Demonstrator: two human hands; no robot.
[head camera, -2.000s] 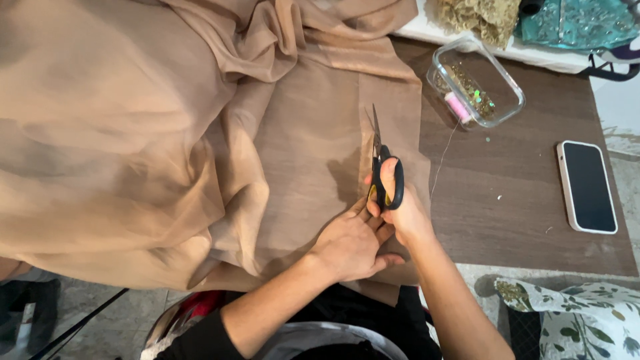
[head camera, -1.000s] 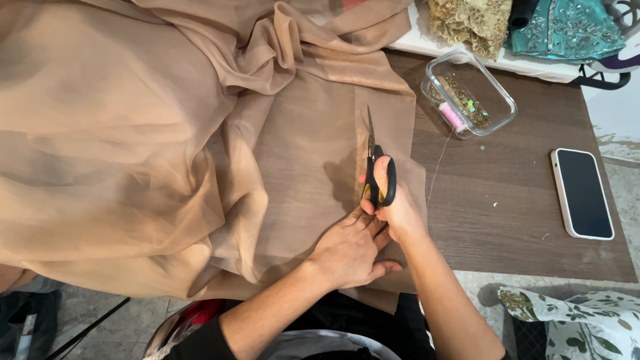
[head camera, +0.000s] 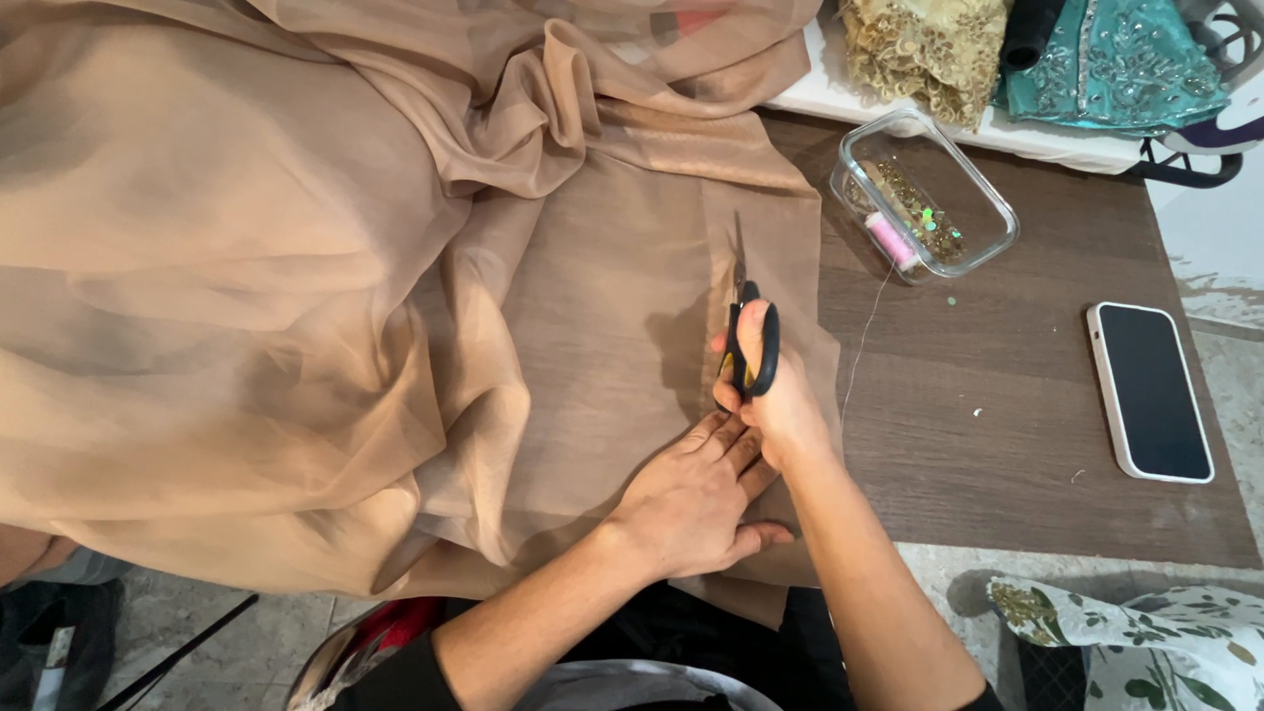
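Note:
Sheer tan fabric covers the left and middle of the brown table, bunched in folds at the left and flatter near my hands. My right hand grips black-handled scissors, thumb and fingers in the loops. The blades point away from me along a strip near the fabric's right edge and look nearly closed. Just below the scissors, my left hand lies palm down on the fabric, fingers spread, fingertips close beside my right hand. Whether the blades have fabric between them cannot be told.
Right of the fabric, a clear container holds sequins and a pink thread spool, its thread trailing down. A phone lies at the table's right. Gold lace and teal beaded fabric rest on a white padded board behind.
The blades stood apart two seconds ago and look nearly closed now. My left hand has stayed flat on the fabric below them.

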